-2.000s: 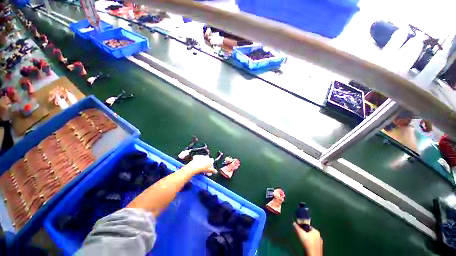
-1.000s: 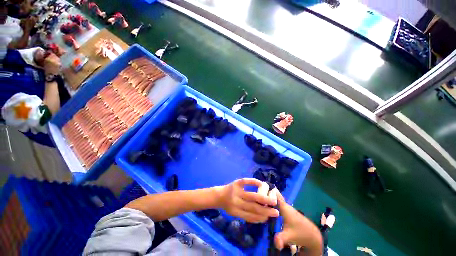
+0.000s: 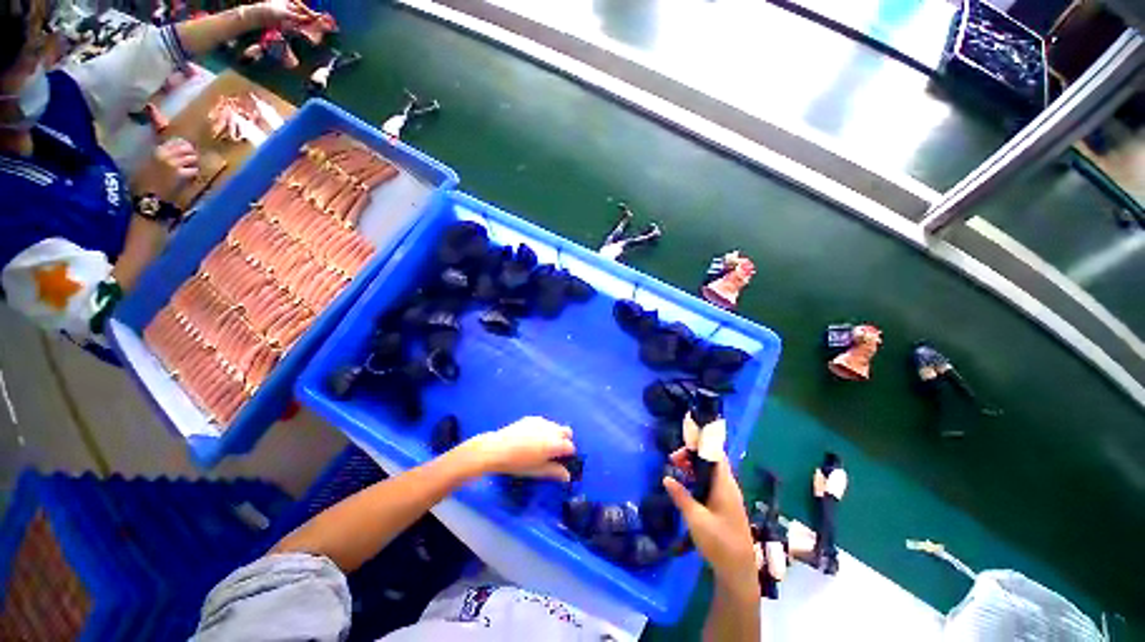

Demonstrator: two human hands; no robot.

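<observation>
The blue parts tray lies in front of me with loose black moulded pieces along its sides. My left hand is over its near side, with a black piece at the fingertips; whether it is gripped cannot be told. My right hand is at the tray's right end and holds a black leg part with pale flesh-coloured areas, upright. More black and flesh leg parts lie just right of the tray.
A tray of flesh-coloured limbs adjoins on the left, with another worker beyond. Subassemblies lie on the green belt. A white bag is at lower right, stacked blue crates at lower left.
My left hand has left the part held with my right and moved left to the black pieces. My right hand still holds the leg part. The other worker's arm now reaches over the belt.
</observation>
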